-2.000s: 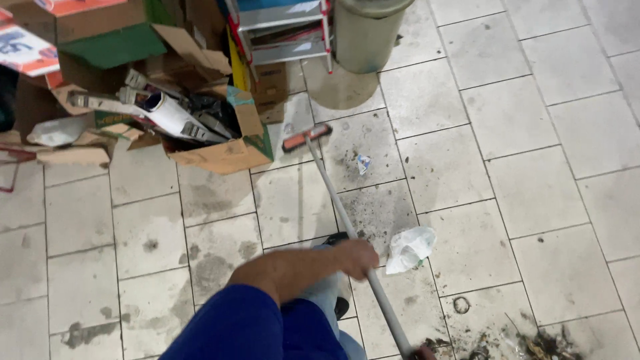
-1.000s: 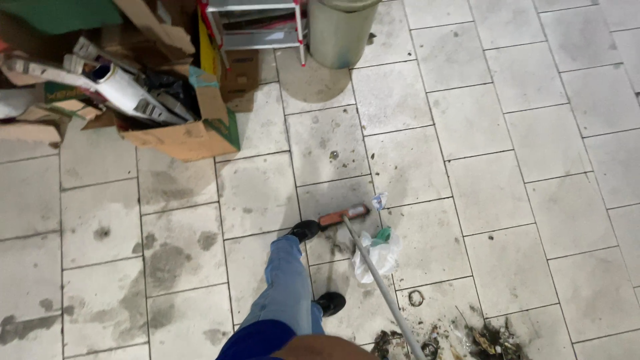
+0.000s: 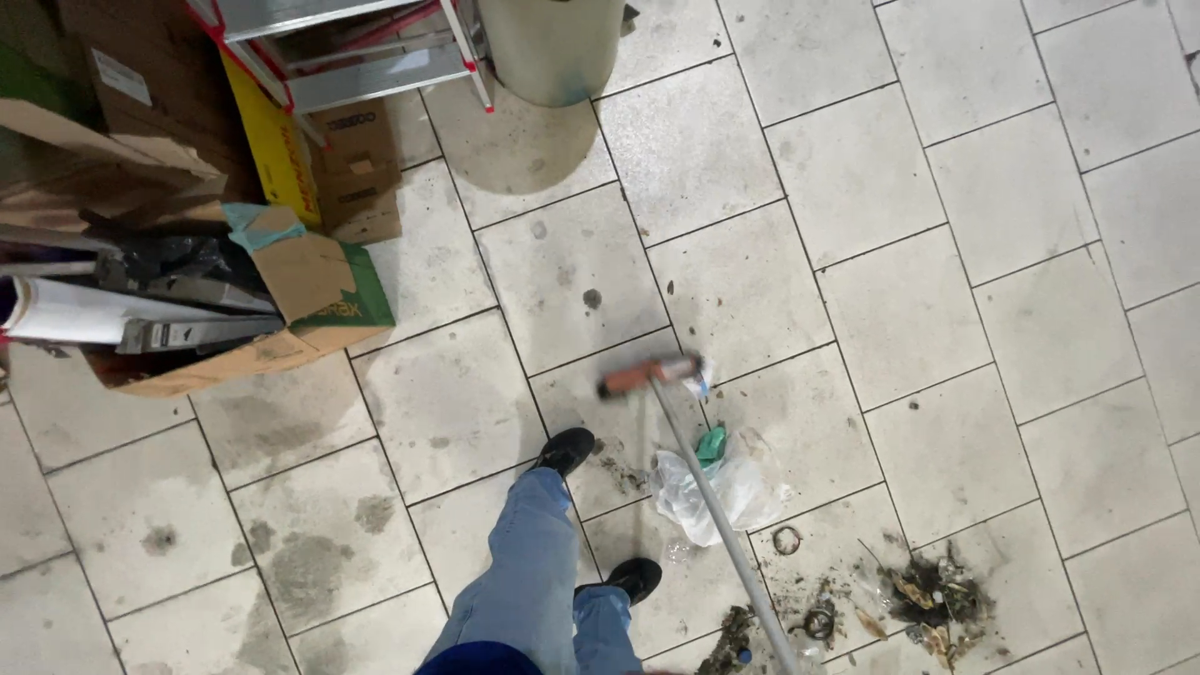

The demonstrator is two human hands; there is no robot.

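A push broom with an orange-red head [image 3: 630, 379] stands over the tiles, its head blurred, beside a small crumpled scrap [image 3: 699, 377]. Its grey handle [image 3: 720, 514] runs down across a white plastic bag [image 3: 742, 489] with a green piece [image 3: 711, 446] on it and leaves the view at the bottom edge. Neither my left hand nor my right hand can be made out. A dark heap of debris [image 3: 937, 595] lies at lower right, with more dirt [image 3: 729, 641] near the handle and a small ring [image 3: 787, 539] between.
My black shoes [image 3: 566, 452] are just left of the broom. An open cardboard box [image 3: 323, 281] holding a white roll [image 3: 75, 311] and other long pieces stands at left. A metal stepladder [image 3: 375, 86] and a beige bin [image 3: 553, 47] are at the top. Stains mark the tiled floor [image 3: 741, 141].
The broom head has come from near the cardboard box to beside the scrap and the plastic bag. The hand and forearm seen two seconds ago have left the view.
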